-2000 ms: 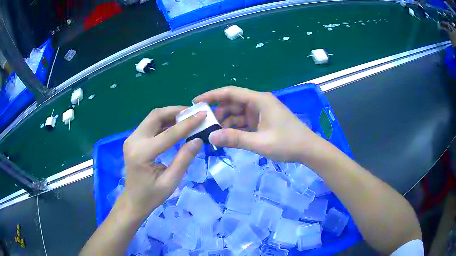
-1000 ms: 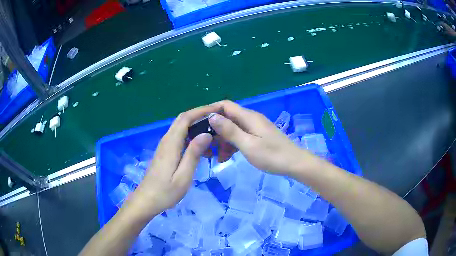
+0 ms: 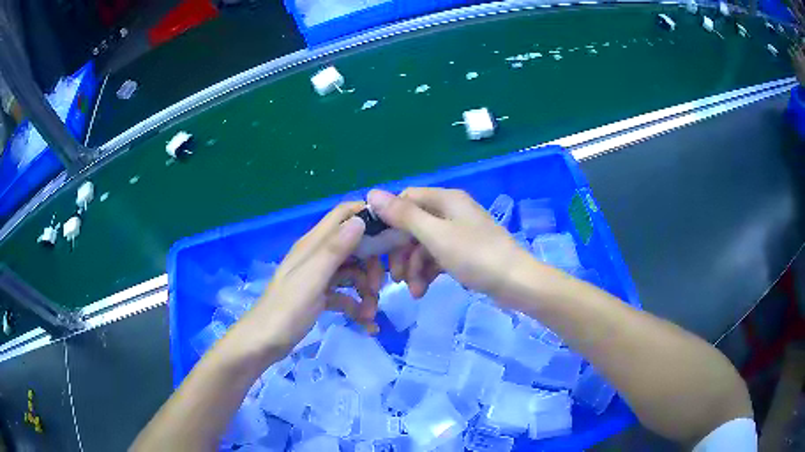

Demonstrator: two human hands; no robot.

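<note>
My left hand (image 3: pixel 313 274) and my right hand (image 3: pixel 455 234) meet above the blue bin and hold one white block unit (image 3: pixel 381 241) between them. Its black end (image 3: pixel 372 222) faces up between my thumbs and fingertips, with a small pale lead at it. The white body shows below, partly hidden by fingers. Whether a clear shell is around it I cannot tell. The blue plastic bin (image 3: pixel 602 245) below is filled with loose clear shells (image 3: pixel 357 357).
The green conveyor belt (image 3: pixel 256 172) runs behind the bin and carries scattered white units (image 3: pixel 479 124) with leads. A silvery rail (image 3: pixel 680 115) edges it. Dark grey worktop (image 3: pixel 688 212) lies right of the bin. Other blue bins (image 3: pixel 353 22) stand across the belt. A metal post (image 3: pixel 40 93) is at left.
The unit was white side up at first; now its black end faces up and the fingers have shifted around it. The units on the belt have moved left.
</note>
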